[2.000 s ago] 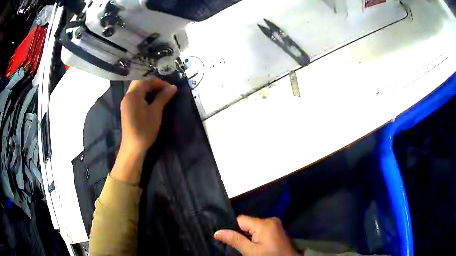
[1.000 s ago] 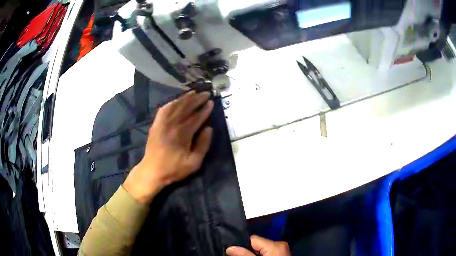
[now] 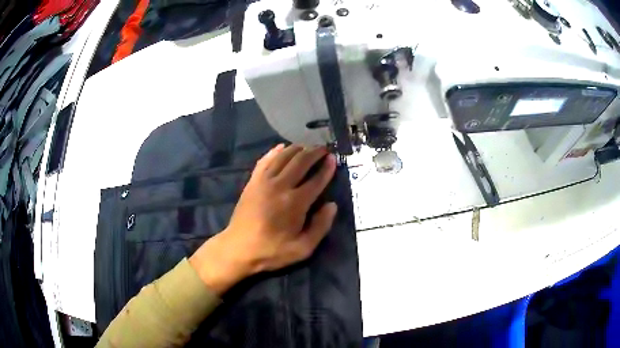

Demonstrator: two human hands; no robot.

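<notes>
My left hand (image 3: 282, 211) lies on the black bag panel (image 3: 180, 163), its fingertips close beside the presser foot and needle (image 3: 342, 160). The panel has a rounded corner, pocket seams and two tiny pale rings at its left. A black webbing strap (image 3: 224, 115) sticks out past its far edge. The long black side strip (image 3: 330, 285) runs from the needle toward me along the panel's right side. The cloth under my left palm is hidden. My right hand is not in view. The white sewing machine head (image 3: 292, 88) stands over the cloth.
Dark open-blade snips (image 3: 478, 170) lie on the machine bed (image 3: 421, 190). The control panel (image 3: 530, 107) has a lit screen. A blue bin (image 3: 520, 323) is at the lower right. Grey pieces (image 3: 30, 102) and red pieces (image 3: 64, 17) are stacked at left. Black and orange parts (image 3: 130, 30) lie behind the table.
The view has shifted, so machine and snips appear farther right and lower, with more of the machine showing. My left hand stays by the needle, now flatter. My right hand has gone out of view.
</notes>
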